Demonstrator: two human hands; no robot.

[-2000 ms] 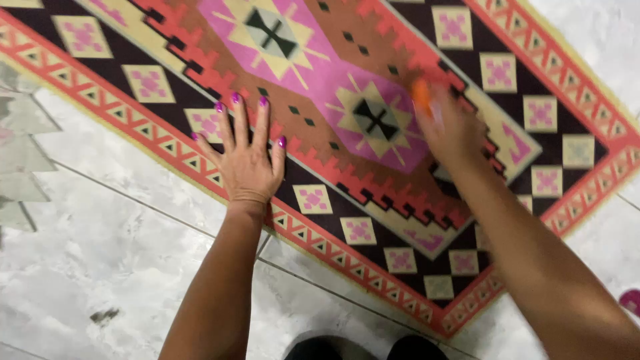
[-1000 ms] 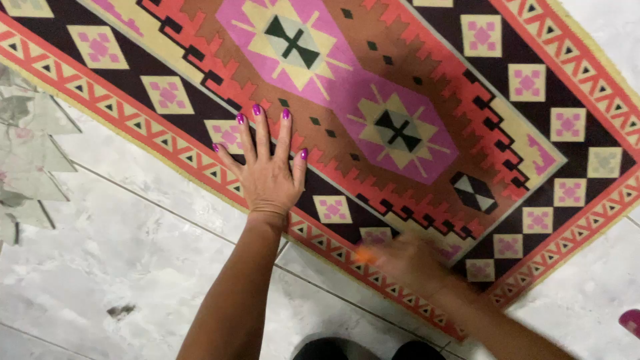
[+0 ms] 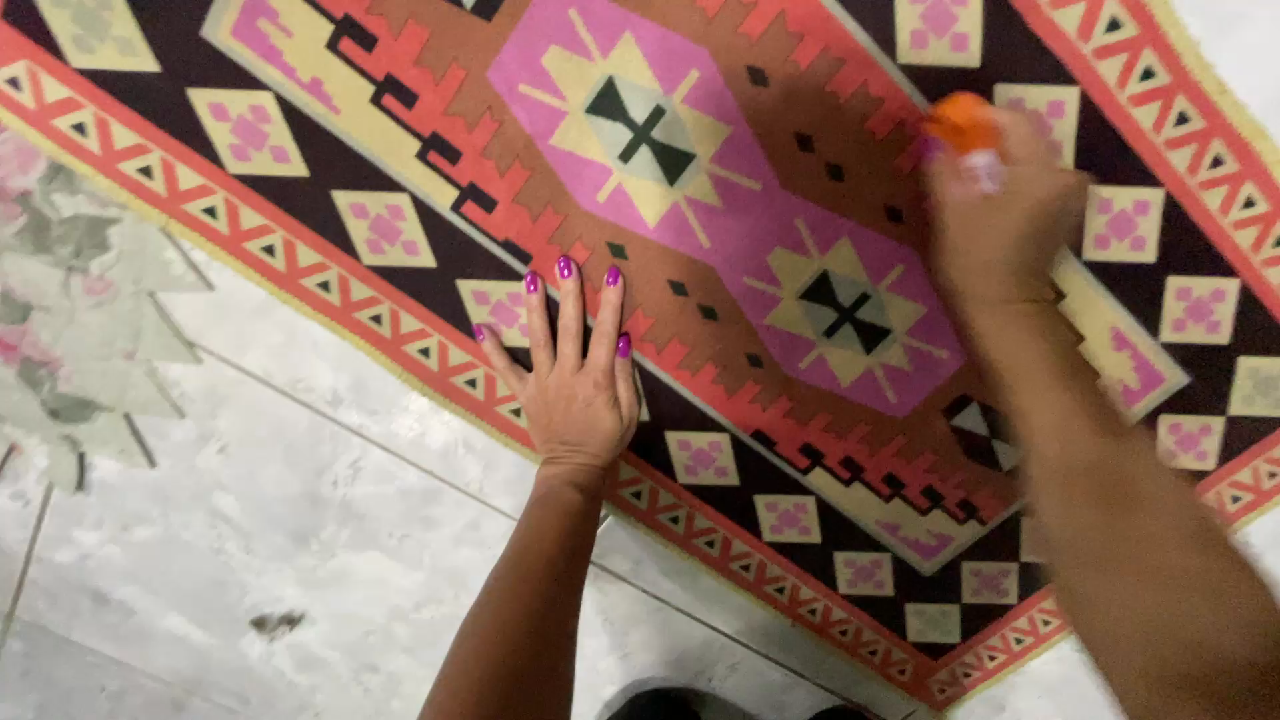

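A patterned rug [image 3: 850,170] in brown, pink, red, black and cream lies flat on the floor, its corner toward the bottom right. My left hand [image 3: 580,390] rests palm down on the rug's near border, fingers spread, with nothing in it. On the right, my right hand [image 3: 1000,200] is closed round an orange object [image 3: 962,122], blurred by motion, over the rug's far side. The object's kind cannot be told, and most of it is hidden in my fist.
Pale marbled floor tiles [image 3: 330,480] with thin joints surround the rug. A floral piece with a jagged edge [image 3: 80,320] lies at the left. A dark smudge [image 3: 276,625] marks one tile. Dark rounded shapes [image 3: 655,702] show at the bottom edge.
My right hand, still holding the orange object, has moved from the rug's near border up to its far side. My left hand stays flat on the near border.
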